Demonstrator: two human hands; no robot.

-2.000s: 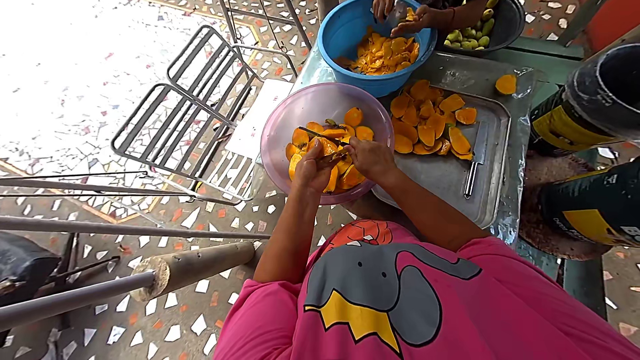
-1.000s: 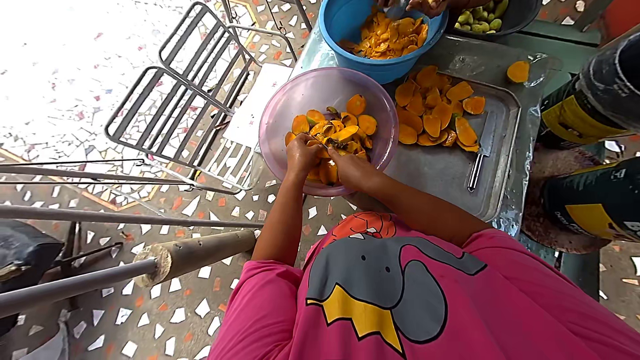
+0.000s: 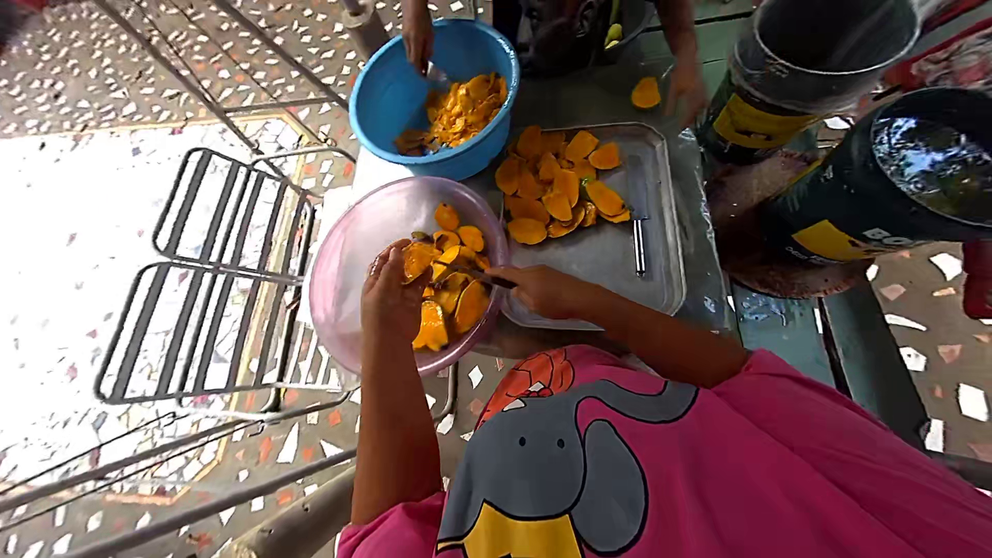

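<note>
My left hand holds a cut piece of orange mango over the pink plastic basin. In my right hand is a knife, its blade pointing left toward that piece. More orange mango slices lie in the basin beneath. To the right, a metal tray bears a heap of mango pieces and a second knife with a metal handle. My left fingertips are partly hidden behind the piece.
Behind stands a blue basin of orange pieces, where another person's hand holds a utensil. Their other hand is near a lone mango piece. Dark containers stand at the right, a folding metal rack at the left.
My hands, close together a second ago, are now apart, with the knife between them in plain sight. The other person's hand has moved out to the right of the blue basin.
</note>
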